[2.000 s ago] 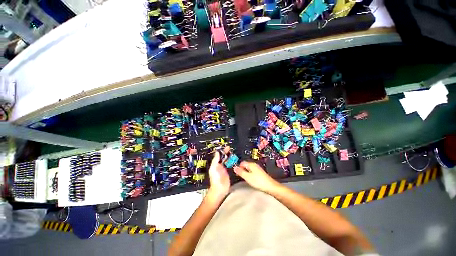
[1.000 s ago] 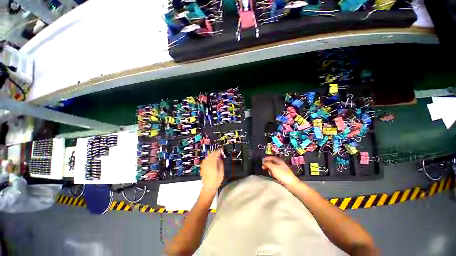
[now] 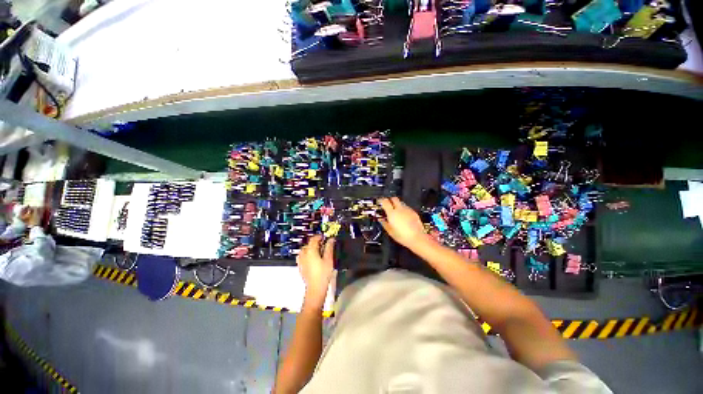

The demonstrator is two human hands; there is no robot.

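The left tray [image 3: 354,258] holds dense rows of clipped assemblies [image 3: 301,165] with coloured clips and silver wire handles. My left hand [image 3: 316,262] is at the tray's front edge, its fingertips beside a yellow clip [image 3: 331,229]; whether it grips that clip is too small to tell. My right hand [image 3: 401,222] reaches over the right side of the same tray, fingertips at a small group of clipped parts [image 3: 364,209]; its grip is not clear. Loose pink, yellow, blue and teal binder clips [image 3: 505,204] lie heaped in the right tray [image 3: 587,262].
A white shelf [image 3: 185,54] above holds a black tray [image 3: 493,60] of larger clips. At left, black parts [image 3: 158,212] lie on white sheets [image 3: 204,231]. A white paper [image 3: 266,286] lies at the front edge. Another person's sleeve [image 3: 42,258] shows far left.
My right hand has moved from the right tray's front left corner to the left tray. My left hand has shifted slightly left and down. The view has shifted, and another person's sleeve now shows.
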